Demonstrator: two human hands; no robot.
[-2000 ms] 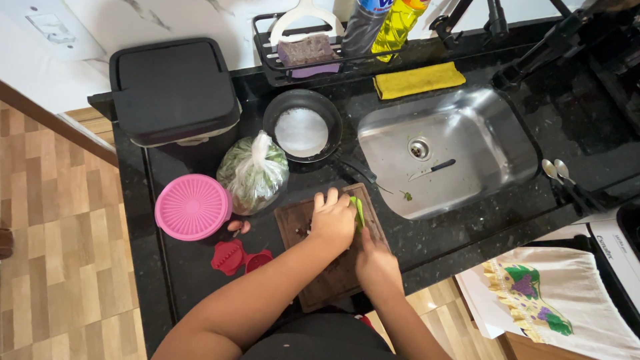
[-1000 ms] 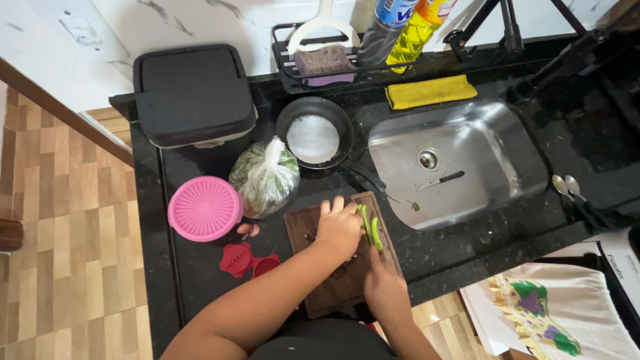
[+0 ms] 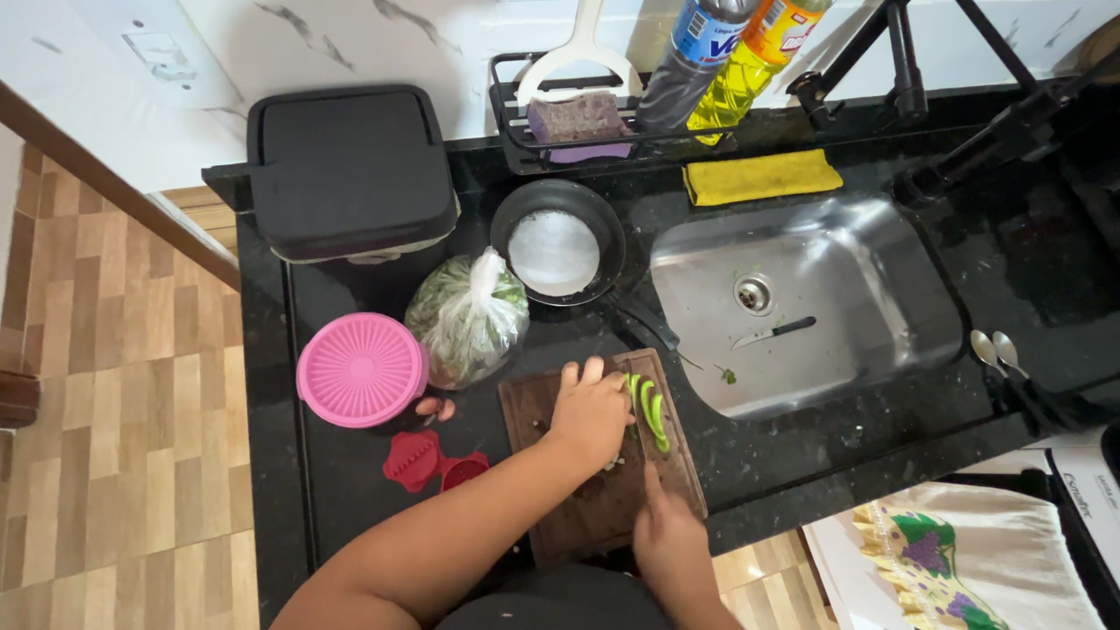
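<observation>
On a brown wooden cutting board [image 3: 582, 521], my left hand [image 3: 591, 416] presses down at the upper middle, its fingers bent over a green vegetable that they mostly cover. Several curved green slices [image 3: 649, 416] lie just right of those fingers. My right hand [image 3: 669, 525] is lower on the board, closed around a knife; its handle is hidden in the fist and the thin blade [image 3: 640, 437] points up between the left fingers and the slices. Small pale bits [image 3: 614, 463] lie below the left hand.
Left of the board are a tied plastic bag of greens [image 3: 472, 324], a pink lidded container [image 3: 361, 370], garlic cloves or small bulbs [image 3: 436, 408] and a red plastic gadget [image 3: 413, 459]. A frying pan [image 3: 604, 223] stands behind. The steel sink [image 3: 840, 350] at right holds a small knife [image 3: 774, 332].
More green slices show right of my left hand than two seconds ago, and they have spread apart. Both hands stay at the board.
</observation>
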